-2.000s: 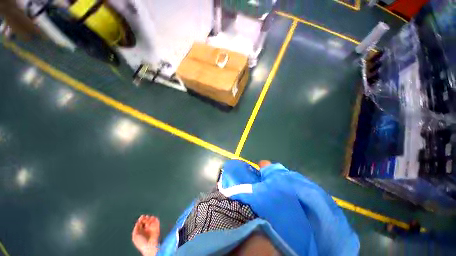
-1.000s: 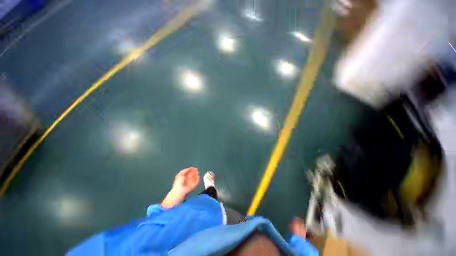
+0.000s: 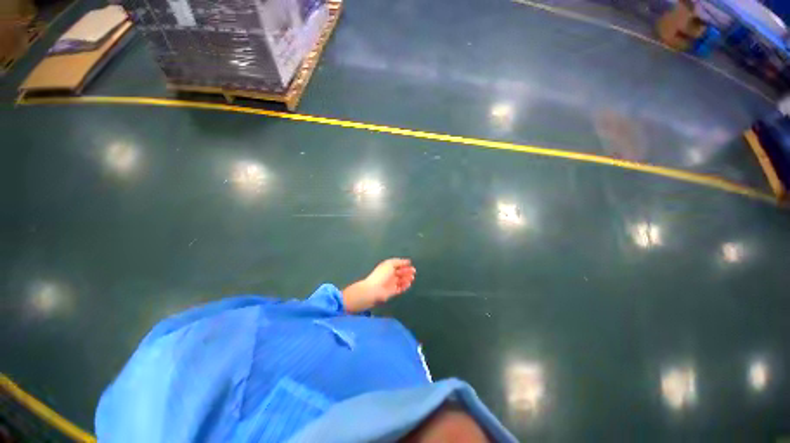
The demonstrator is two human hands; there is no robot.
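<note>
My left hand (image 3: 391, 281) is bare and holds nothing. It reaches out from the blue smock sleeve over the green floor at the lower middle, with its fingers loosely curled and palm partly showing. My right hand is out of the picture. A wrapped pallet load (image 3: 216, 43) stands on a wooden pallet (image 3: 299, 91) at the upper left, away from my hand and cut off by the top edge.
A yellow lane line (image 3: 450, 138) crosses the glossy green floor. Flat brown sheets (image 3: 74, 65) lie at the far upper left. A small brown carton (image 3: 680, 26) is at the upper right. Part of another pallet (image 3: 767, 164) shows at the right edge.
The view has turned away from the white machine and brown carton towards the pallet load. My left hand has swung forward, and my right hand has left the picture.
</note>
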